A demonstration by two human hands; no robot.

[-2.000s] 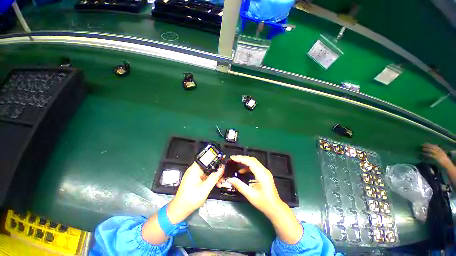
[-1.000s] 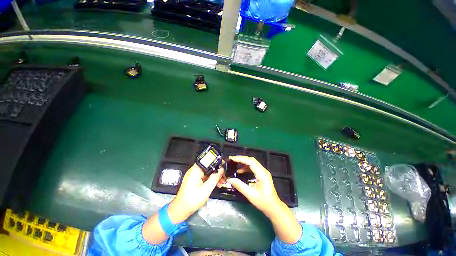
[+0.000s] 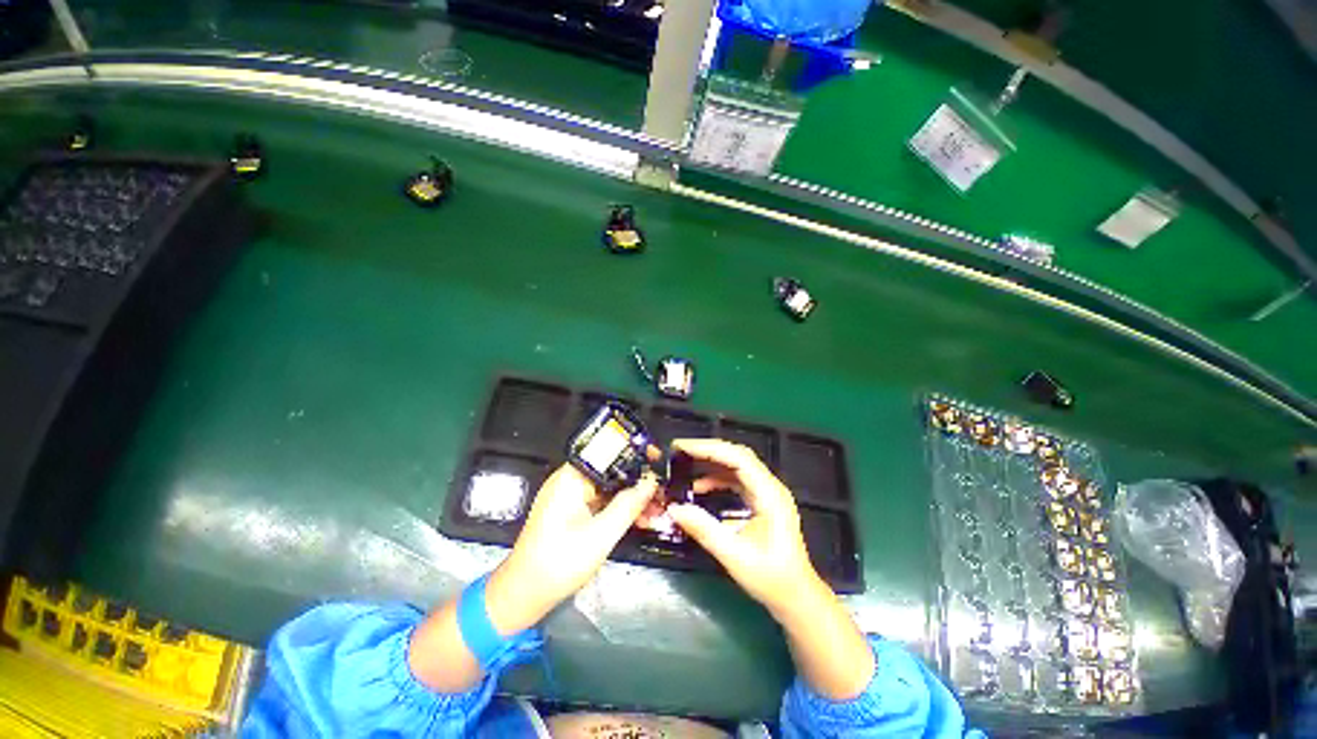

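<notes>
My left hand (image 3: pixel 568 537) holds a black squarish electronic unit (image 3: pixel 608 443), its pale yellowish face up, above the black compartment tray (image 3: pixel 523 417). My right hand (image 3: pixel 748 528) is beside it, thumb and fingers closed around a small dark part (image 3: pixel 680 477) close to the unit's right side; its details are too small and blurred to tell. Another unit with a white face (image 3: pixel 496 495) lies in the tray's lower left pocket. A unit with a short tail (image 3: pixel 675 377) lies just behind the tray.
Several units, one of them here (image 3: pixel 624 231), lie along the green surface behind. A clear blister tray (image 3: pixel 1000 549) and plastic bag (image 3: pixel 1181 537) are at right. Stacked black trays (image 3: pixel 137 347) stand at far left, a yellow tray (image 3: pixel 130 650) at lower left. A metal rail (image 3: pixel 433 116) runs behind.
The row of units behind has shifted to the right. The other person's hand at the right edge has left view. My hands still hold the unit and small part in nearly the same pose.
</notes>
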